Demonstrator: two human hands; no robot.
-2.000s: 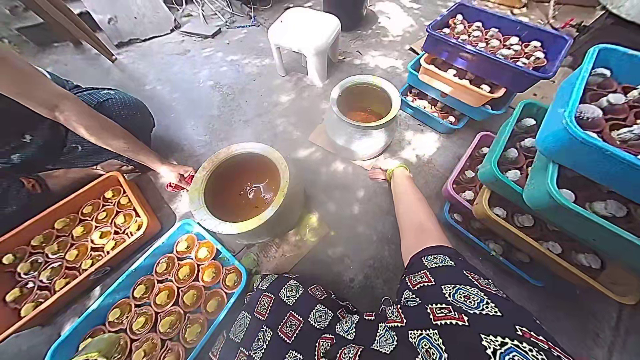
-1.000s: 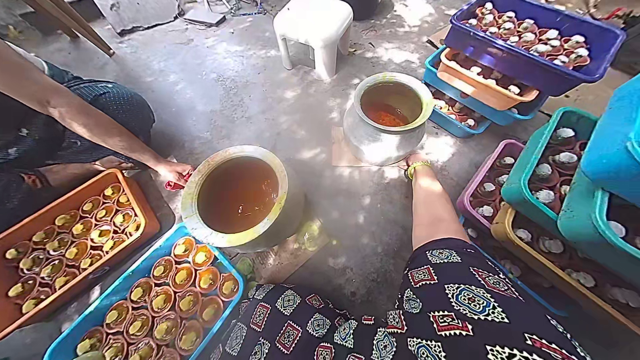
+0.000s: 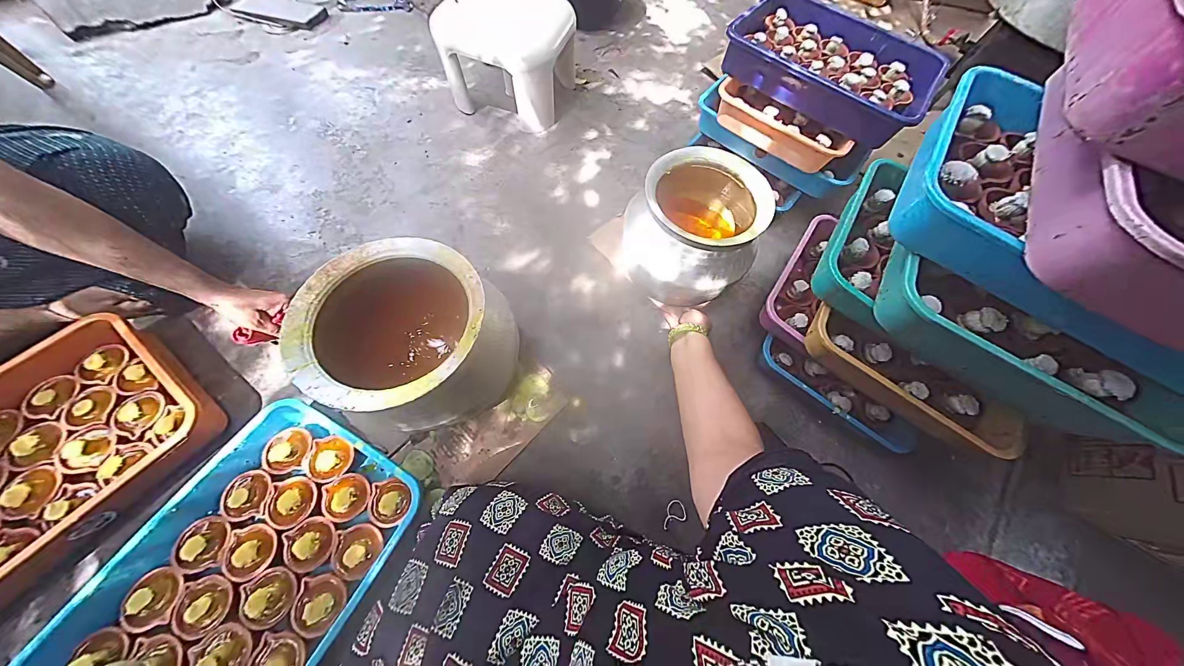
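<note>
My right hand (image 3: 686, 319), with a yellow-green bangle at the wrist, touches the near lower side of a small round metal pot (image 3: 689, 273) of orange-brown liquid. Its fingers are partly hidden against the pot's base. My left hand is out of view. A larger metal pot (image 3: 490, 342), full of brown liquid, stands to the left. Another person's hand (image 3: 252, 310) holds a red cloth (image 3: 254, 335) at that pot's rim. Near me, a blue tray (image 3: 400, 548) and an orange tray (image 3: 176, 379) hold small clay cups, each with a yellowish lump inside.
Stacked crates stand at the right: purple (image 3: 832, 97), teal (image 3: 1008, 356), blue (image 3: 962, 222) and pink (image 3: 1078, 222), several holding clay cups with white tops. A white plastic stool (image 3: 509, 37) is behind. Cardboard (image 3: 509, 435) lies beside the large pot.
The small pot has moved right, closer to the stacked crates, away from the large pot. My right hand has gone with it and is now at its base. The view has turned right.
</note>
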